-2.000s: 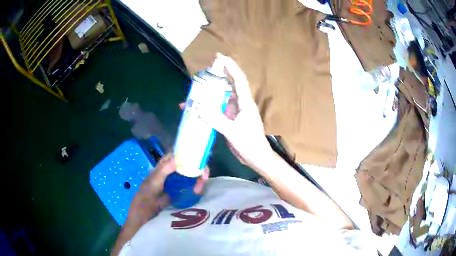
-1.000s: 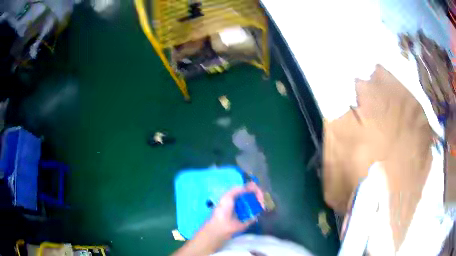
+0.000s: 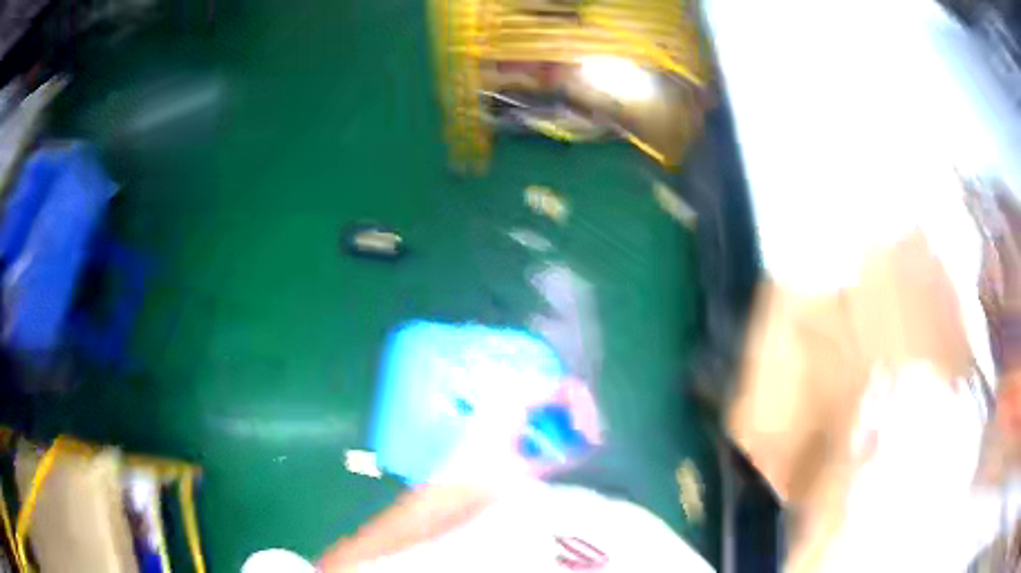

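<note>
The whole picture is blurred. My left hand [image 3: 504,434] is low in the middle, in front of the blue stool, with its fingers around a blue cap [image 3: 549,431]. My right forearm and hand [image 3: 901,420] are at the lower right over the brown cloth, as a pale smear. The fingers and the spray can cannot be told apart there. The brown cloth panel [image 3: 784,381] lies on the white table [image 3: 840,146].
A blue stool [image 3: 431,369] stands on the green floor [image 3: 258,336] below my left hand. A yellow trolley [image 3: 465,101] is at the top, beside the table. Another yellow frame [image 3: 185,504] is at the lower left, a blue object [image 3: 50,241] at the left. Scraps lie on the floor.
Two seconds ago both hands held the spray can with its blue cap on the lower end. Since then the cap has come away in my left hand, my hands have parted, and the view has swung left.
</note>
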